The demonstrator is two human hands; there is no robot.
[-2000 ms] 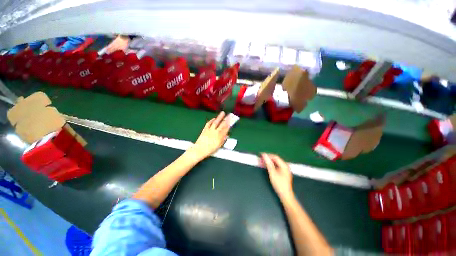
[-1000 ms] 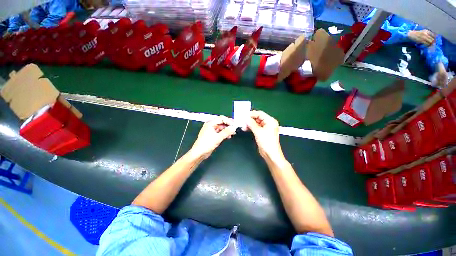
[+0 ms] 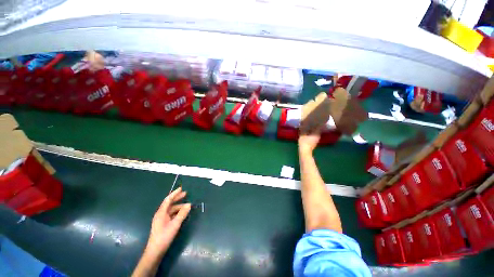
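Note:
My right hand (image 3: pixel 309 142) reaches across the belt to two red boxes (image 3: pixel 290 120) with raised brown lids (image 3: pixel 315 112). Its fingers are partly hidden at the boxes, so their grip cannot be told. My left hand (image 3: pixel 170 212) is over the dark bench, fingers apart and empty. A small white piece (image 3: pixel 287 171) lies on the green belt near the pale strip. Another white scrap (image 3: pixel 218 182) lies at the strip's near edge.
Red boxes with lids up (image 3: pixel 173 101) line the far belt on the left. Stacked red boxes (image 3: pixel 422 186) fill the right. An open box (image 3: pixel 381 158) lies on the belt, a box pile (image 3: pixel 32 184) at left. A white frame (image 3: pixel 244 43) crosses above; clear trays (image 3: pixel 260 73) stand beyond.
The white piece held between both hands is now on the belt. My right hand has moved forward to the lidded boxes; my left hand has moved back left. The view has shifted.

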